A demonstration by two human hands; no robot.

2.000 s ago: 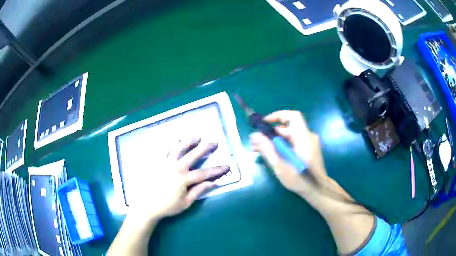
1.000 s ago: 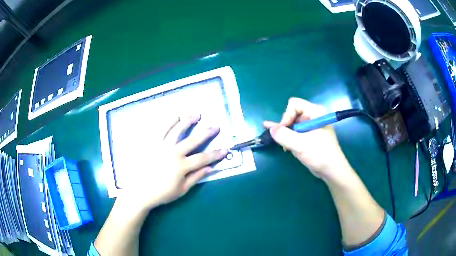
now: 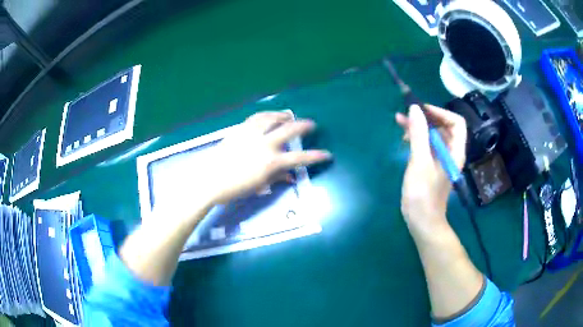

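A flat panel sheet (image 3: 275,218) with a pale border lies on the green bench in front of me, glaring white on much of its face. A small ring mark (image 3: 291,214) shows near its lower right corner. My left hand (image 3: 268,156) is over the panel's upper part with fingers spread, slightly blurred; nothing shows in it. My right hand (image 3: 431,159) holds a soldering iron (image 3: 445,155) by its blue handle, right of the panel. The iron's tip points up and left, away from the panel.
A white round-headed device (image 3: 478,48) stands at upper right, above a black holder (image 3: 482,131). A blue tray (image 3: 567,83) is at far right. A blue bin (image 3: 93,246) and stacked panels (image 3: 54,255) are at left. More panels (image 3: 99,118) lie at the back left.
My right hand has lifted the iron off the panel corner and moved it right, tip now upward. My left hand has moved up and right across the panel, uncovering its lower part.
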